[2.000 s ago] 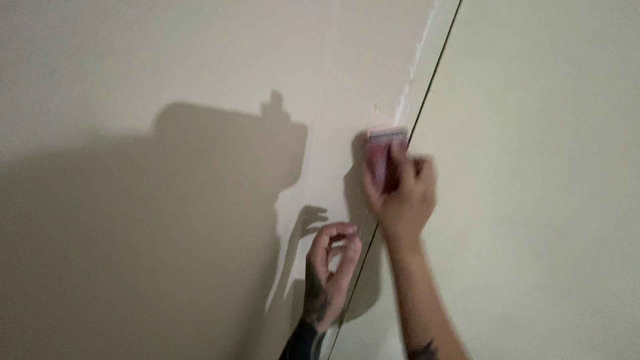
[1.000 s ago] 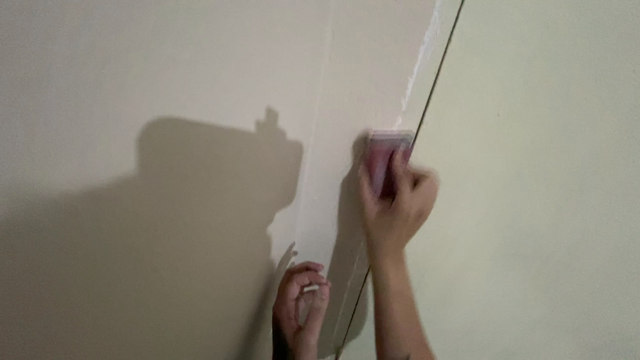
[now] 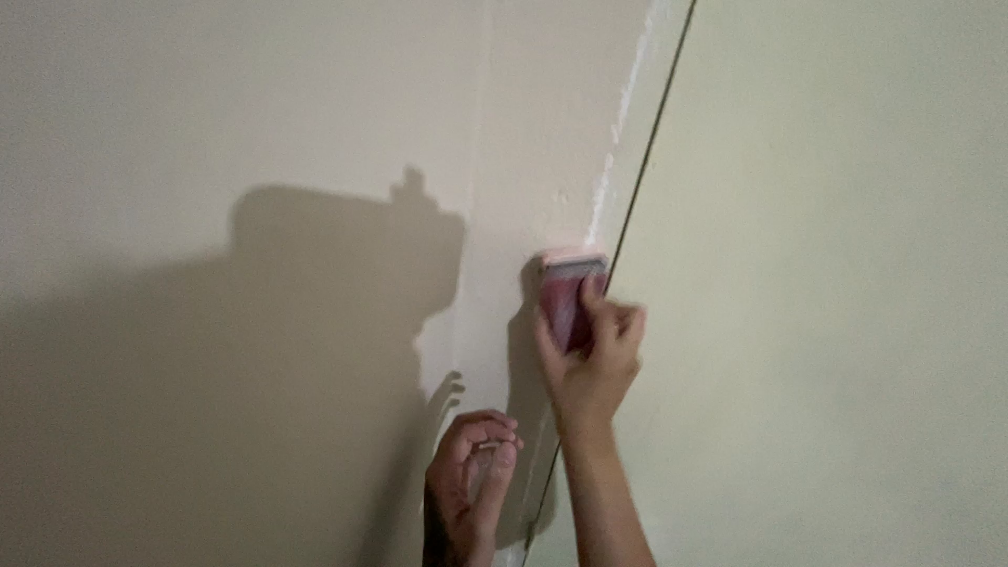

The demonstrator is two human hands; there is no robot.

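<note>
My right hand (image 3: 598, 354) grips a red block with a grey band near its top edge, perhaps a sanding block (image 3: 563, 311), flat against the pale wall (image 3: 535, 142). The block lies just left of a thin dark gap (image 3: 657, 118), at the lower end of the visible rough white line of filler (image 3: 610, 165). My left hand (image 3: 476, 472) is lower and to the left, its fingers curled toward the thumb; whether something small is between them cannot be told.
A smooth pale panel (image 3: 827, 236) lies right of the dark gap. A large shadow (image 3: 331, 315) of a head and hand covers much of the wall on the left. A faint vertical seam (image 3: 475, 142) runs down the wall left of the block.
My left hand is lower than two seconds ago, with its fingers still curled. My right hand keeps hold of the red block close beside the dark gap.
</note>
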